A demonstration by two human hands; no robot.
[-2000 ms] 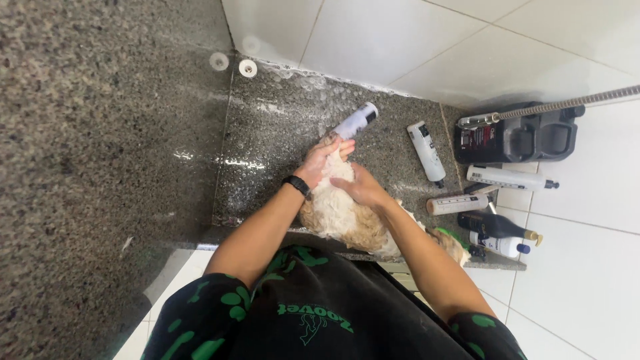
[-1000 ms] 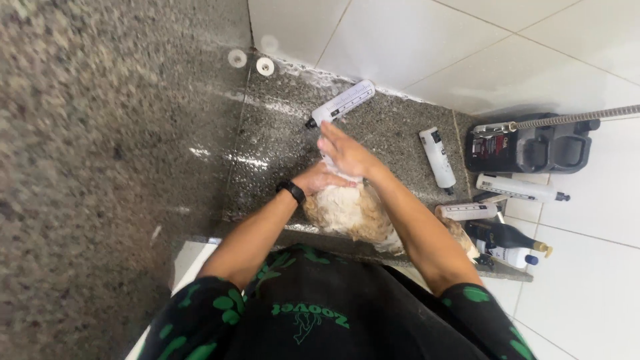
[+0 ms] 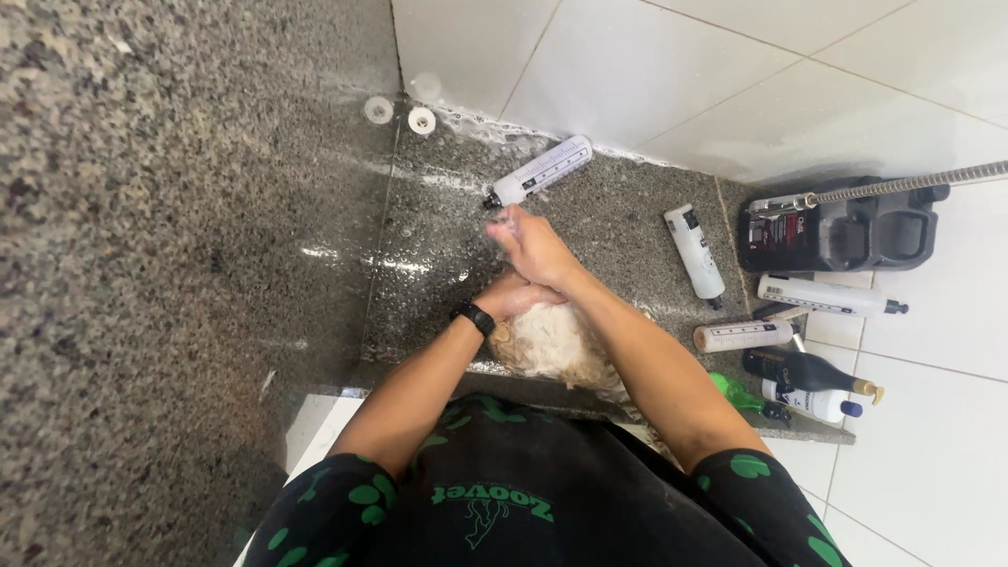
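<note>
A wet animal with white and tan fur [image 3: 547, 342], its head not clearly visible, is at the front edge of the speckled stone basin [image 3: 441, 236]. My left hand [image 3: 516, 295], below a black wristband, lies at the upper end of the fur; its fingers are partly covered. My right hand [image 3: 539, 244] crosses above it with curled, blurred fingers that look lathered. Whether either hand grips anything is hidden. Just beyond the right fingertips lies a white graduated squeeze bottle [image 3: 543, 172], its black cap towards them. A second white bottle [image 3: 694, 256] lies to the right.
At the right are a dark jug [image 3: 846, 228] below a metal shower hose [image 3: 913, 183], more squeeze bottles [image 3: 823, 294] [image 3: 744, 336], a black pump bottle [image 3: 807, 370], a white bottle [image 3: 811, 400] and a green spray bottle [image 3: 740, 394]. A white drain fitting [image 3: 422, 120] sits near the far corner.
My right hand has moved from the fur to above my left hand. The graduated bottle, beside my left fingers two seconds ago, has shifted away from them, and its cap now shows.
</note>
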